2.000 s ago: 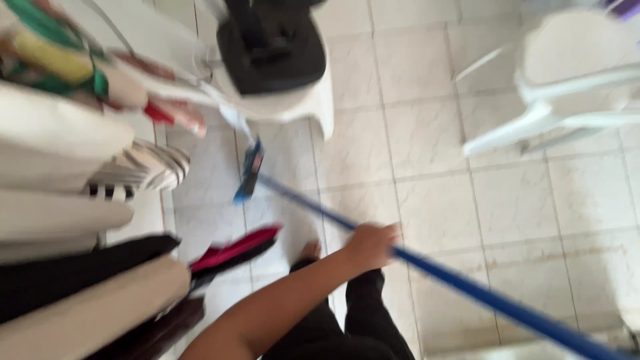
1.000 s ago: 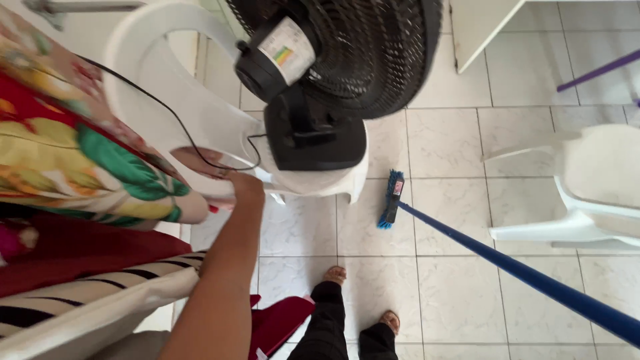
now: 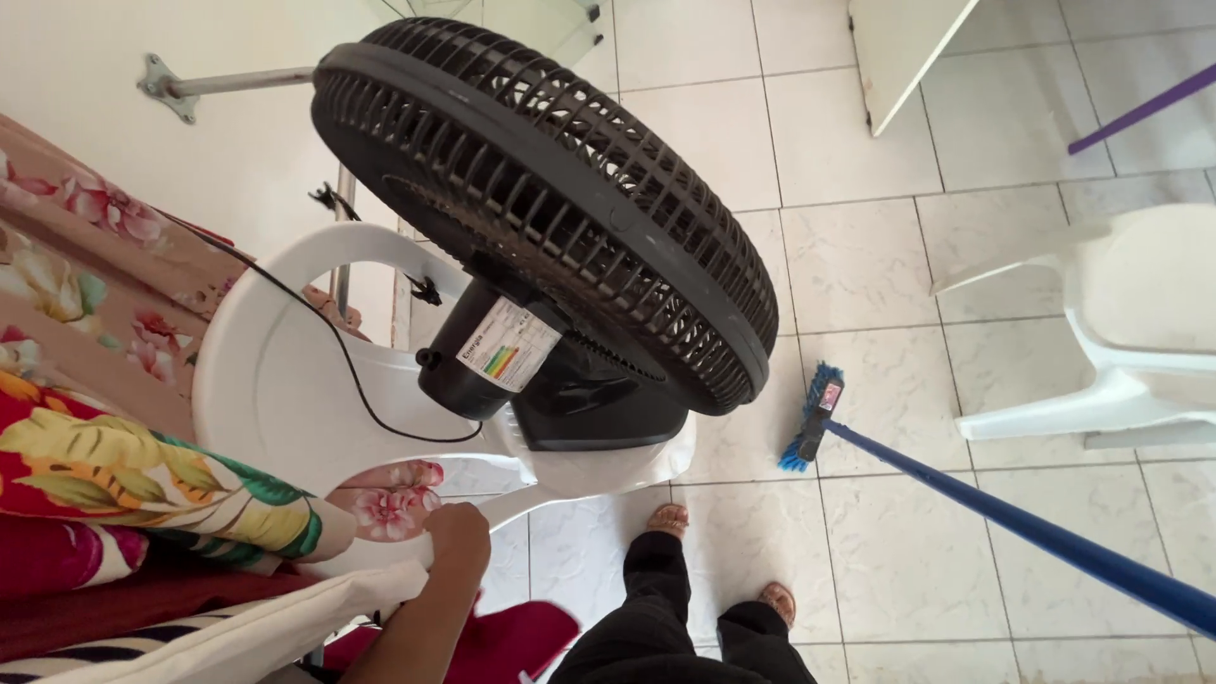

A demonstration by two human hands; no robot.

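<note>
My left hand (image 3: 461, 540) grips the arm of a white plastic chair (image 3: 271, 380), beside hanging floral cloth. A black electric fan (image 3: 570, 218) stands on the chair seat, tilted in view, with its dark cord looping over the chair back. Right of the chair, a broom head with blue bristles (image 3: 813, 418) rests on the floor tiles. Its blue handle (image 3: 1007, 537) runs out past the right edge. My right hand is out of view, so what it holds cannot be seen.
Patterned cloths (image 3: 123, 475) hang at the left. A second white chair (image 3: 1140, 304) stands at the right, near a purple pole (image 3: 1145, 106). A white panel (image 3: 902, 57) is at the top. My sandalled feet are below the fan chair.
My left hand has gone from the blue broom handle to the white chair's arm. The broom head has moved away from beside the fan chair's legs. The fan now appears larger and more tilted.
</note>
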